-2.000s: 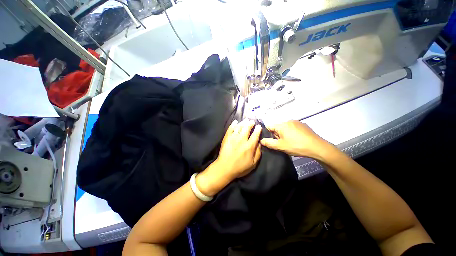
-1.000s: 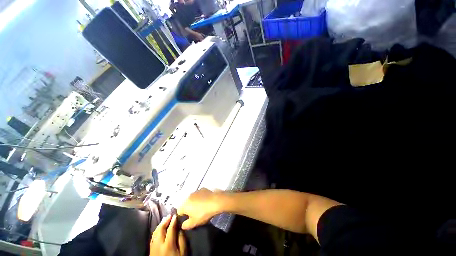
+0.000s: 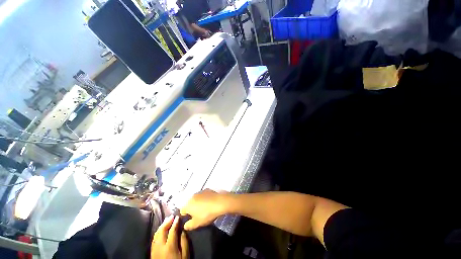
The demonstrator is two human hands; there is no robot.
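Observation:
The black garment lies at the lower left, its edge at the needle area of the white JACK sewing machine. My left hand, cut off by the bottom edge, rests on the garment with its fingertips at the cloth edge. My right hand is just right of it, fingers pinching the same edge in front of the presser foot. The fingertips of both hands nearly touch. The needle itself is lost in glare.
A large dark heap of work with a tan patch fills the right. A blue bin and white plastic bag stand behind. A dark phone-like panel rises behind the machine. Another person's arm shows at the top.
Since the earliest frame the view has swung right, bringing the heap and bins in. Over the last second both hands stay at the garment edge, with only a slight view shift.

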